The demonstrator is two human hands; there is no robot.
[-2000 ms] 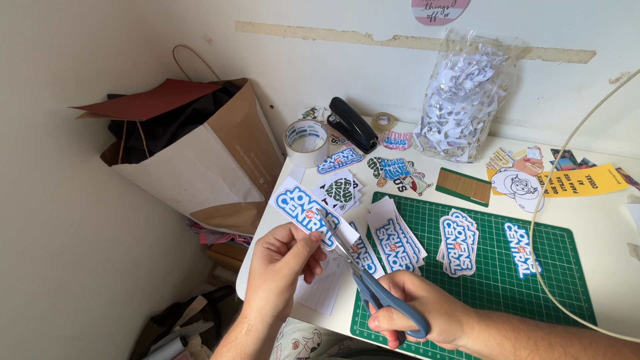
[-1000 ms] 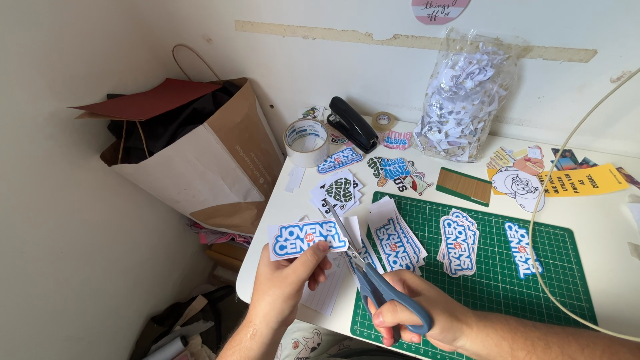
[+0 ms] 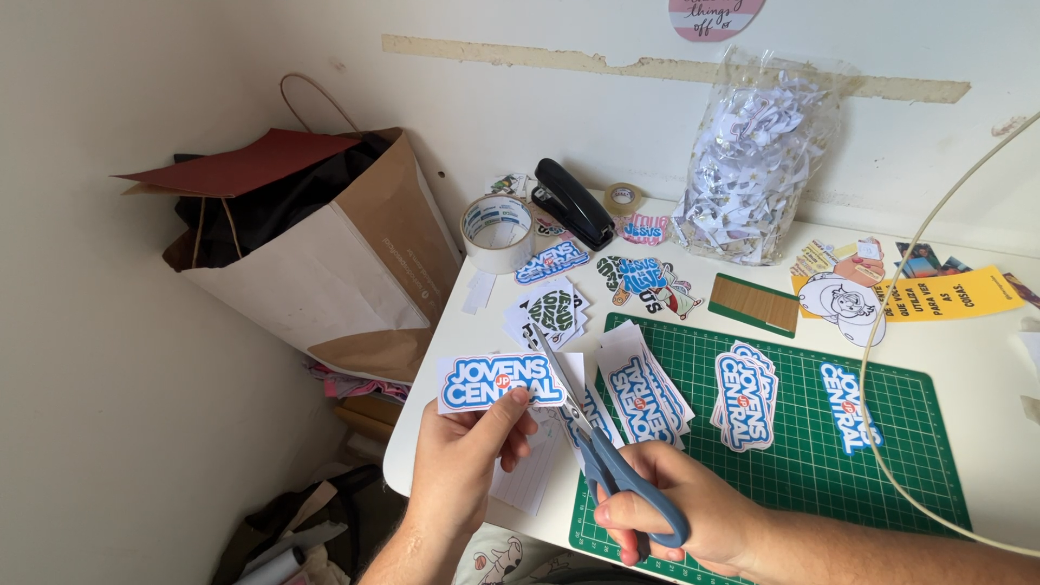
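Between thumb and fingers, my left hand point(image 3: 471, 447) pinches a printed paper sticker point(image 3: 475, 382) with blue and white lettering, held level above the table. My right hand point(image 3: 658, 508) grips scissors point(image 3: 630, 487) with blue-grey handles, their blades pointing up and left at the sticker's right edge. Behind and right of the blades, a stack of uncut stickers point(image 3: 642, 390) overlaps the left side of a green cutting mat point(image 3: 812, 479). A pile of trimmed stickers point(image 3: 746, 396) and a separate one point(image 3: 847, 406) lie on the mat. Round-lettered stickers point(image 3: 552, 313) lie beyond the scissors' tips.
At the back are a wide tape roll point(image 3: 497, 234), a black stapler point(image 3: 573, 203), a small tape roll point(image 3: 622, 198) and a clear bag of paper scraps point(image 3: 751, 171). A pale cable point(image 3: 881, 325) crosses the mat's right side. A large paper bag point(image 3: 325, 268) leans left of the table.
My left hand has turned the sticker from a slant to nearly level. A white paper strip along its upper side, seen in the earliest frame, is gone. The scissors stay close to its right side.
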